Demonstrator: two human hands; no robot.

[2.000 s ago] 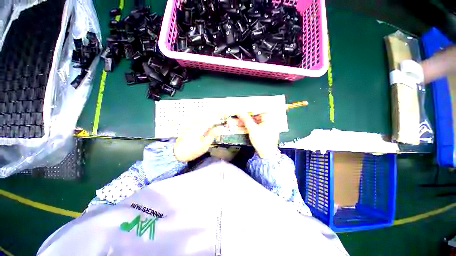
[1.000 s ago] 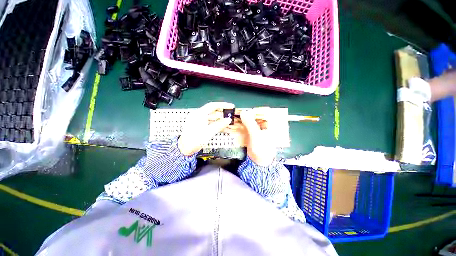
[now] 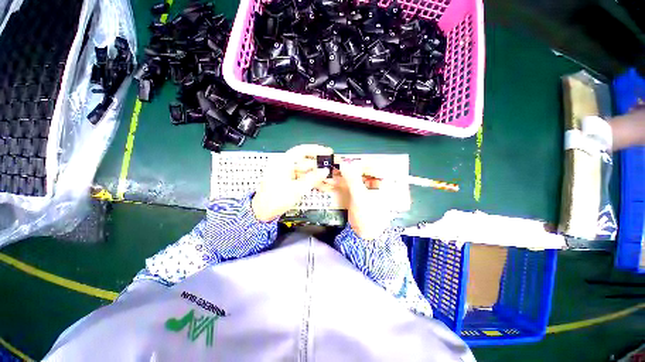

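My left hand (image 3: 288, 182) holds a small glossy black plastic part (image 3: 324, 162) between its fingertips, with a light mark on its face. My right hand (image 3: 361, 194) holds a slim pale hand tool (image 3: 433, 184) like a pen. The tool's orange-yellow end sticks out to the right, and its working tip near the part is too small to make out. Both hands are over a white perforated board (image 3: 237, 172).
A pink basket (image 3: 368, 117) of jumbled black parts stands behind the board. A loose pile of parts (image 3: 219, 109) lies left of it. A packed tray (image 3: 25, 106) in clear film is at far left. A blue basket (image 3: 460, 290) is below right. Another person's hand (image 3: 628, 130) is by the cardboard bundle (image 3: 581, 170).
Since two seconds ago my left hand has lifted slightly and the black part now shows clearly. Over the last second the tool's orange-yellow end has tilted downward. The view has shifted slightly.
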